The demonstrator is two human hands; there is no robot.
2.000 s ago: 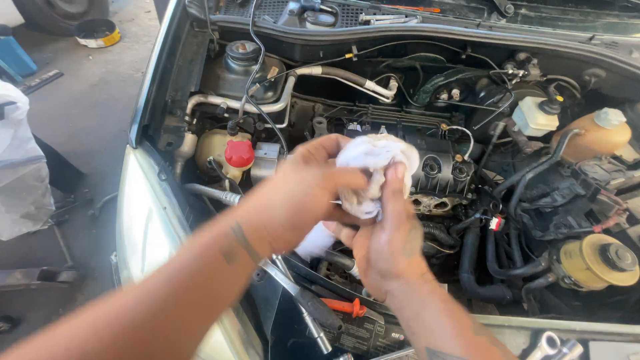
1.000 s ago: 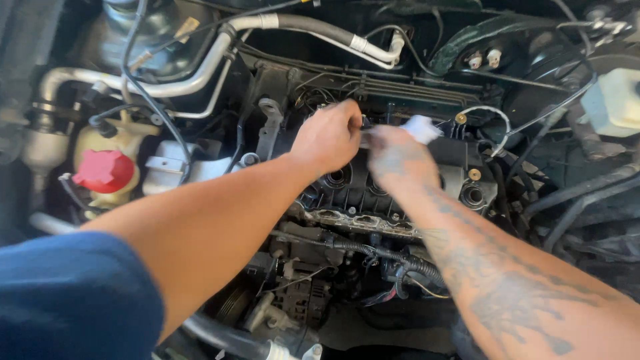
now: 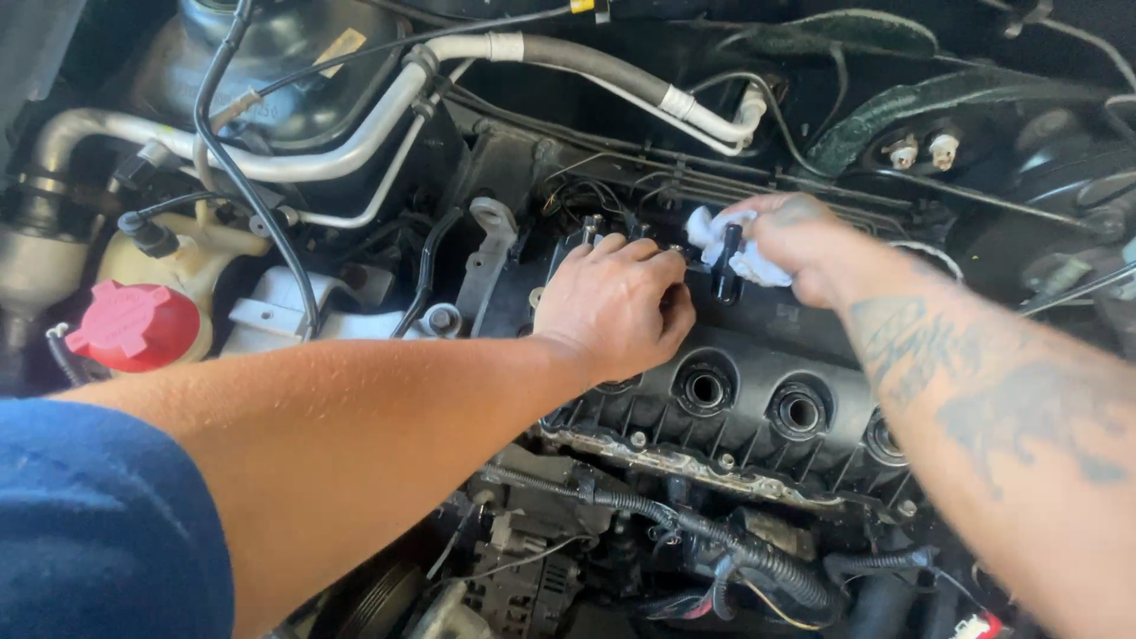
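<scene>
My left hand (image 3: 617,302) rests on the left end of the black plastic engine cover (image 3: 754,355), its fingers curled over the far edge; whether it grips something there is hidden. My right hand (image 3: 794,244) holds a crumpled white cloth (image 3: 754,264) over the far part of the cover. Against the cloth stands a small black tubular part (image 3: 729,266); I cannot tell if it is held or fixed to the cover. Nearer to me, round spark plug wells (image 3: 706,387) lie open in a row along the cover.
A red cap (image 3: 135,326) tops the cream reservoir at the left. A silver metal pipe (image 3: 355,151) with a rubber hose (image 3: 595,69) crosses behind my hands. Corrugated wiring conduit (image 3: 639,506) runs below the engine cover. A metal bracket (image 3: 490,235) stands left of my left hand.
Two seconds ago both hands held the white cloth above the engine's near side; now only my right hand holds it, and my left hand is on the cover. The view has moved closer.
</scene>
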